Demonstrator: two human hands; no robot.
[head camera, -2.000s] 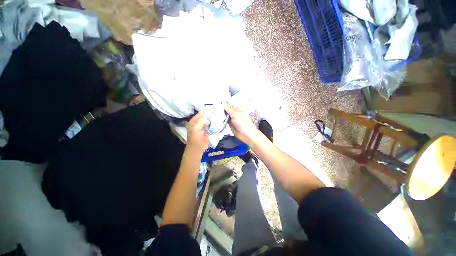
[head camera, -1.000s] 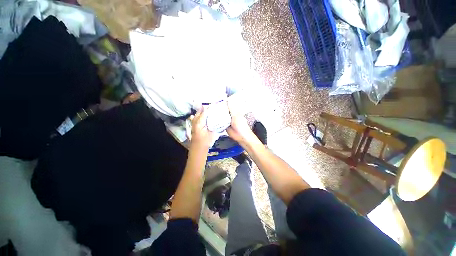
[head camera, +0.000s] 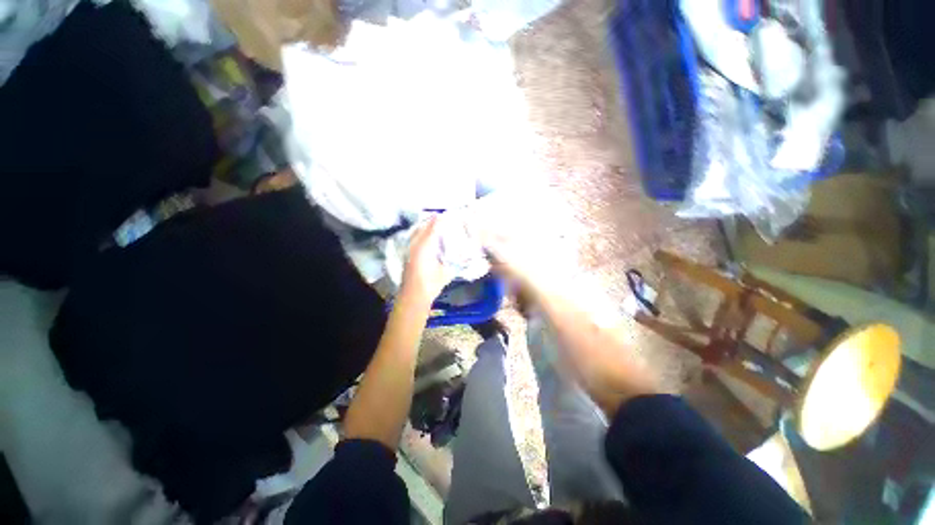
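A small pale piece (head camera: 463, 246), perhaps a cuff or rib band, shows between my hands, washed out by bright light. My left hand (head camera: 423, 256) holds its left side. My right hand (head camera: 500, 261) is at its right side, blurred and overexposed, so its grip cannot be told. A heaped pile of white-looking fabric (head camera: 400, 123) lies just beyond my hands. A blue crate rim (head camera: 466, 311) shows below the piece, mostly hidden under the heap.
Large black fabric piles (head camera: 215, 338) lie at left. A blue basket (head camera: 656, 123) with pale pieces and a clear plastic bag (head camera: 743, 169) is at upper right. A stool (head camera: 849, 387) with a round yellow seat stands at right. Brown paper (head camera: 282, 31) lies at the top.
The view has shifted slightly and blurred. The small piece has stayed between my hands; its outline is less clear. My right hand has moved slightly to the right of it.
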